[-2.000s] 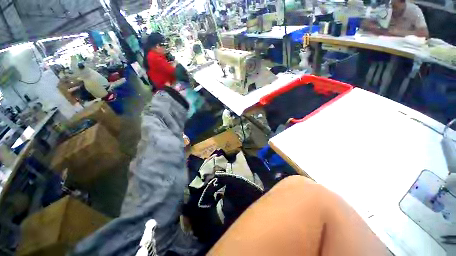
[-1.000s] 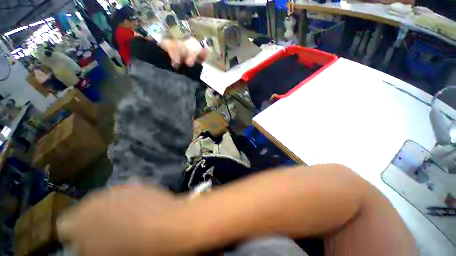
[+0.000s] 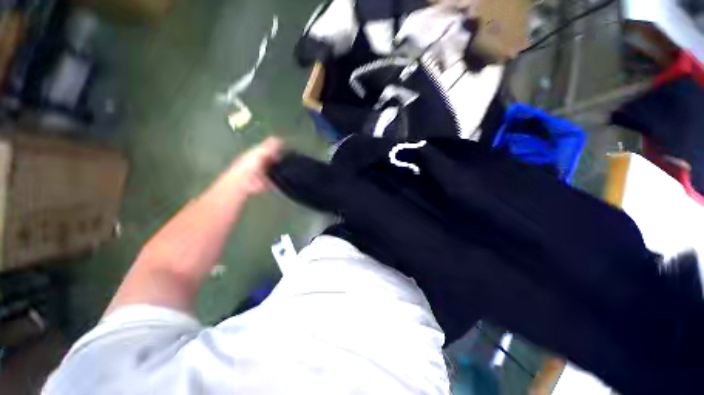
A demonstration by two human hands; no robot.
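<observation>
A large black garment (image 3: 478, 224) stretches over my lap, from my left hand to the right edge of the view. A short white curled cord (image 3: 401, 158) shows on its upper part. My left hand (image 3: 265, 163) is blurred and grips the narrow left end of the garment. My right hand cannot be seen; the right end of the garment is blurred. The grey mottled piece is not in view.
A heap of black and cream garments (image 3: 471, 96) lies beyond my lap. A blue crate (image 3: 540, 143) is beside it. The white table's wooden edge (image 3: 616, 179) and part of a red basket (image 3: 683, 71) are right. A cardboard box (image 3: 66, 200) stands left on the green floor.
The view has swung down to my lap and the floor. The grey piece has left the view, and my left hand now holds a black garment. My right arm is no longer visible.
</observation>
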